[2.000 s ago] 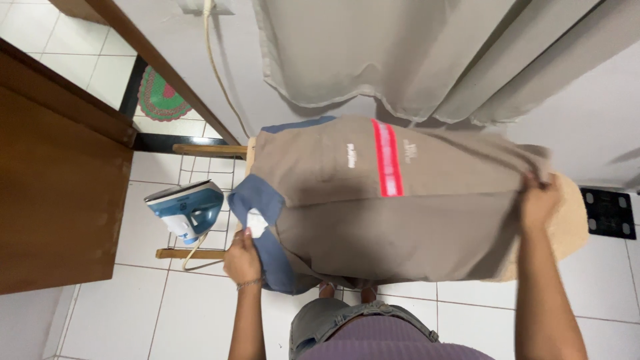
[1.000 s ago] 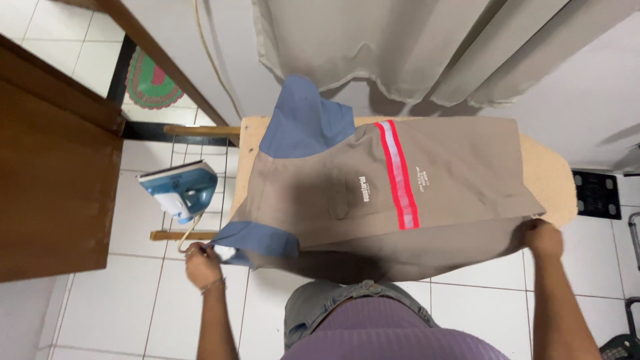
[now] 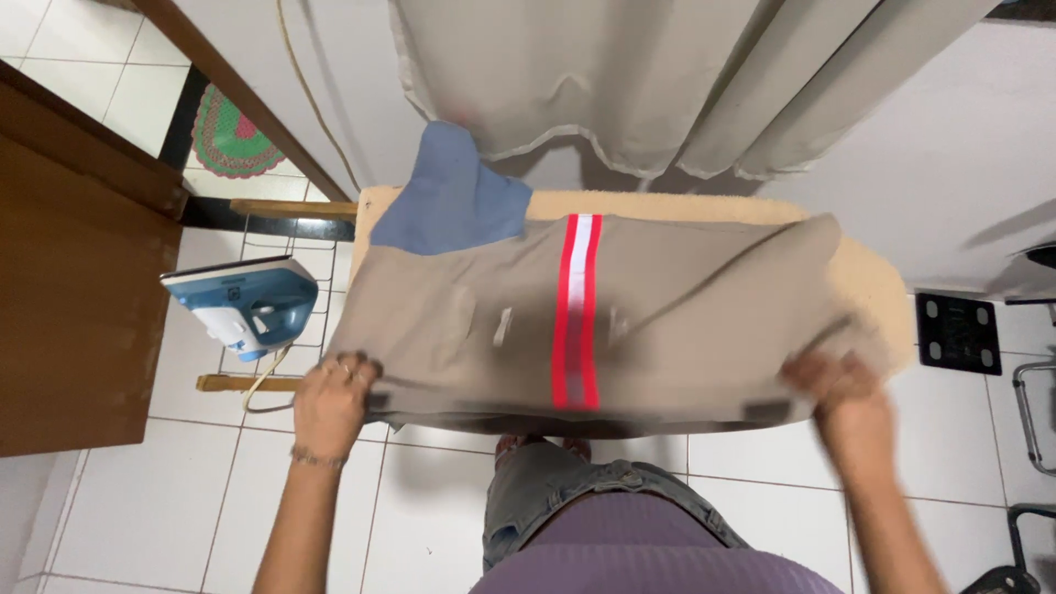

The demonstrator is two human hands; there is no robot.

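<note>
A grey-brown work shirt [image 3: 676, 330] with blue shoulder and sleeve parts and a red-edged reflective strip lies across an ironing board [image 3: 874, 289] with a beige cover. At the shirt's near left edge, my left hand [image 3: 334, 396] grips the cloth. My right hand [image 3: 841, 388], blurred by motion, is at its near right corner; whether the fingers hold the cloth cannot be told. A blue and white steam iron [image 3: 247, 301] rests on the wire rack [image 3: 330, 272] at the board's left end.
A light curtain [image 3: 577, 74] hangs behind the board, and a pale cord [image 3: 305, 91] runs down the wall. At the left stands a brown wooden door [image 3: 74, 272]. A black bathroom scale [image 3: 957, 334] and metal-framed furniture [image 3: 1027, 412] are on the right.
The shirt has shifted on the board, and its strip now runs nearly straight from back to front. The blue sleeve part spreads toward the curtain. My left hand has moved onto the grey-brown cloth.
</note>
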